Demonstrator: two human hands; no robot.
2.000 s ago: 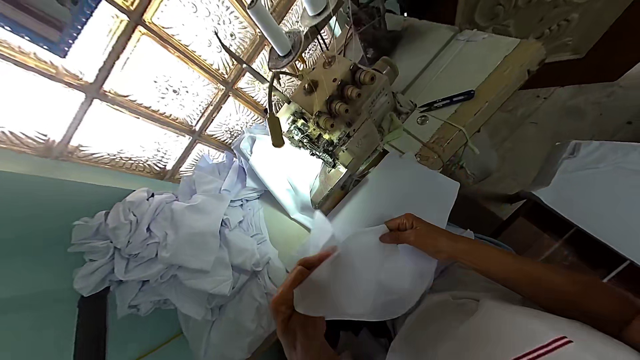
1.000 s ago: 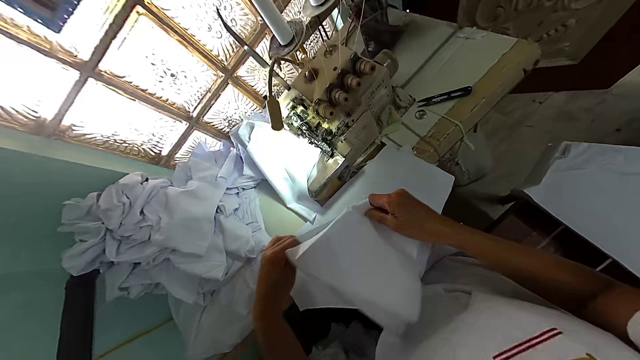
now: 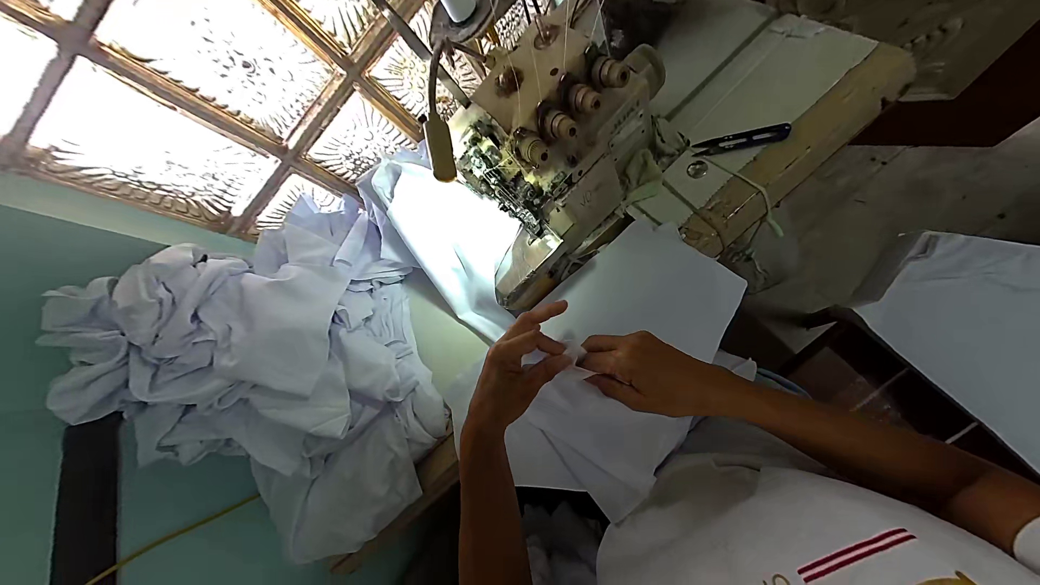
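My left hand (image 3: 520, 370) pinches the edge of a white fabric piece (image 3: 601, 447) between thumb and fingertips, its index finger raised. Close on its right, my right hand (image 3: 650, 370) grips the same edge, and the fabric hangs down toward my lap. Behind both hands another flat white fabric piece (image 3: 658, 284) lies at the front of an overlock sewing machine (image 3: 561, 122). The machine's lamp lights white cloth (image 3: 447, 227) left of its needle area. The exact fold between my fingertips is too small to tell.
A large heap of crumpled white cloth (image 3: 244, 341) lies on the left of the table. Thread snips (image 3: 743, 138) rest on the table right of the machine. White fabric (image 3: 967, 317) lies over a dark stand at the right. A glass-block window (image 3: 195, 89) is behind.
My hands, apart one second ago, are now together at the fabric's edge. The left hand has moved up and right to meet the right hand.
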